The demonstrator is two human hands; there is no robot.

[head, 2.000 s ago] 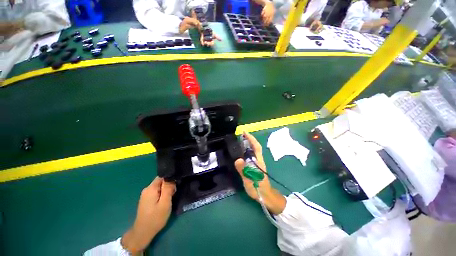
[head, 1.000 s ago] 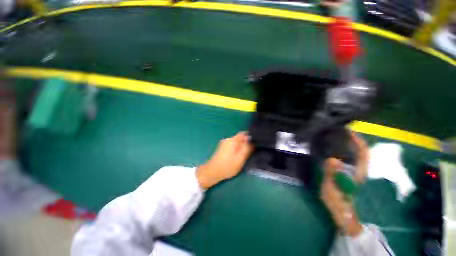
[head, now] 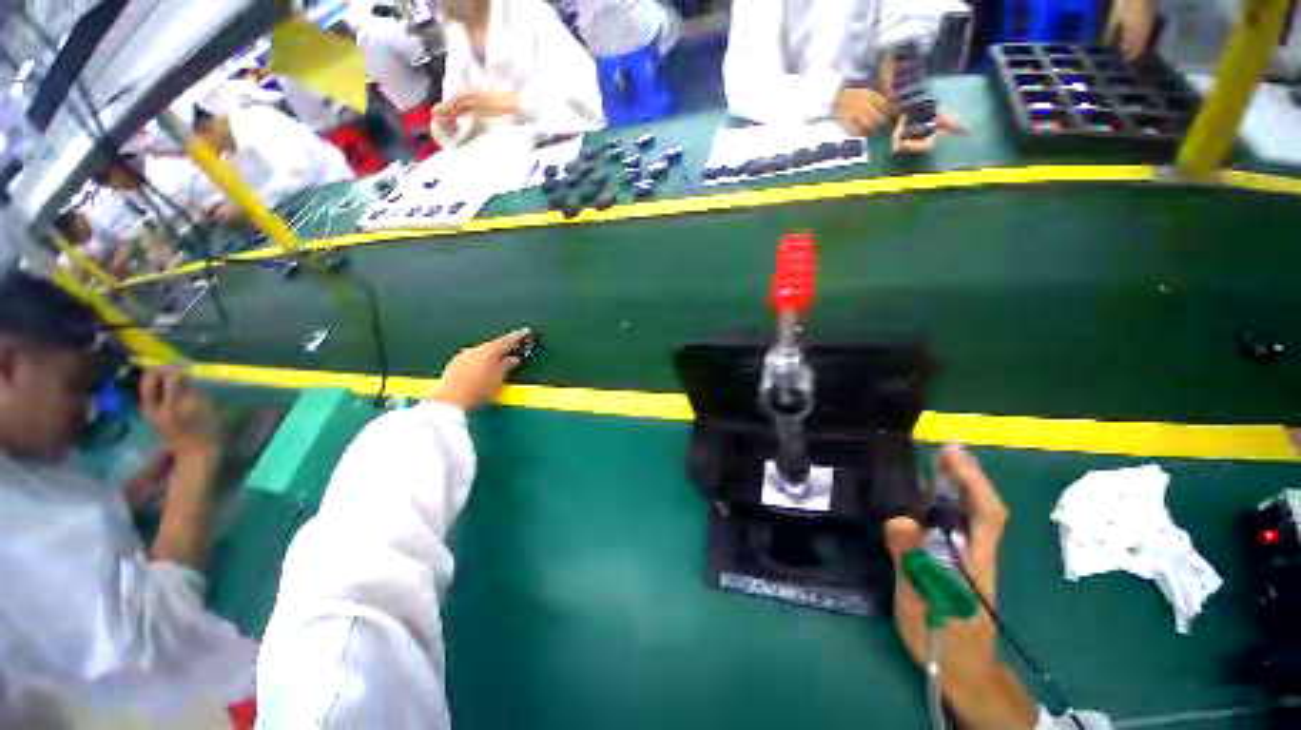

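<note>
The black clamp fixture (head: 806, 549) stands on the green bench, with its red-handled toggle clamp (head: 793, 274) upright above a white label. My right hand (head: 959, 585) is at the fixture's right side and holds the dispensing syringe (head: 942, 531), whose green cap points towards me. My left hand (head: 482, 374) reaches over the yellow strip to the belt's near edge. Its fingertips are on a small black workpiece (head: 525, 345), partly covered by them.
A crumpled white cloth (head: 1134, 539) lies right of the fixture, beside a black controller (head: 1274, 592) with a red light. A green box (head: 303, 439) and a seated person (head: 100, 528) are at the left. Another small black part (head: 1261, 345) lies on the belt at right.
My left hand has left the fixture's left side and moved left and forward to the small part on the belt. My right hand stays by the fixture with the syringe. The view has shifted.
</note>
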